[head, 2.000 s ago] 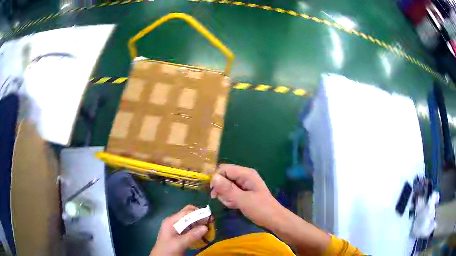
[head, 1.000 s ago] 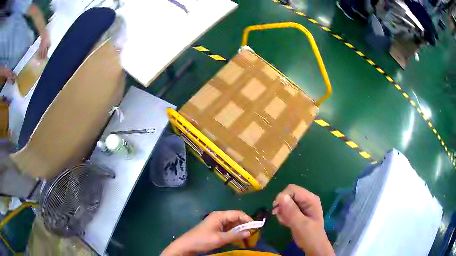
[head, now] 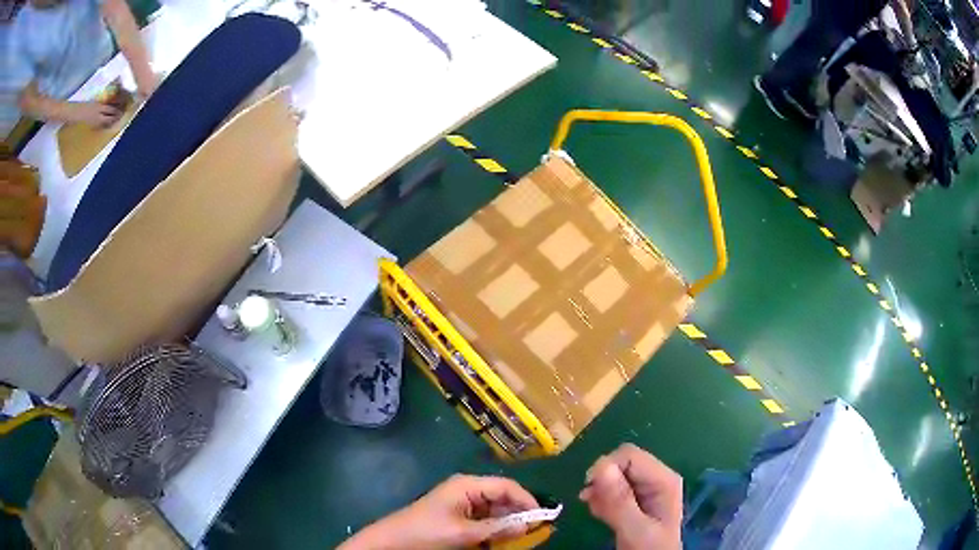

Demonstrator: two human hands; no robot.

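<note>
My left hand (head: 462, 518) is at the bottom centre, with a white paper tag (head: 526, 517) between thumb and fingers. A yellow-orange piece (head: 523, 537) shows just below the tag, partly hidden by the hand and cut off by the lower edge. My right hand (head: 636, 498) is to the right, apart from the left, with thumb and finger pinched together. A small dark bit shows at its fingertips, too small to tell what it is.
A yellow-handled trolley with a cardboard deck (head: 510, 247) stands ahead. A grey bench (head: 311, 252) holds a fan (head: 150, 419) and bottle (head: 258, 314); a grey bin (head: 363, 371) is beside it. A white-covered table (head: 832, 494) is lower right. A person (head: 75, 64) works upper left.
The view has swung left, bringing the fan, bench and a person into sight. Both hands sit lower in the picture and remain apart. The tag is still in my left hand.
</note>
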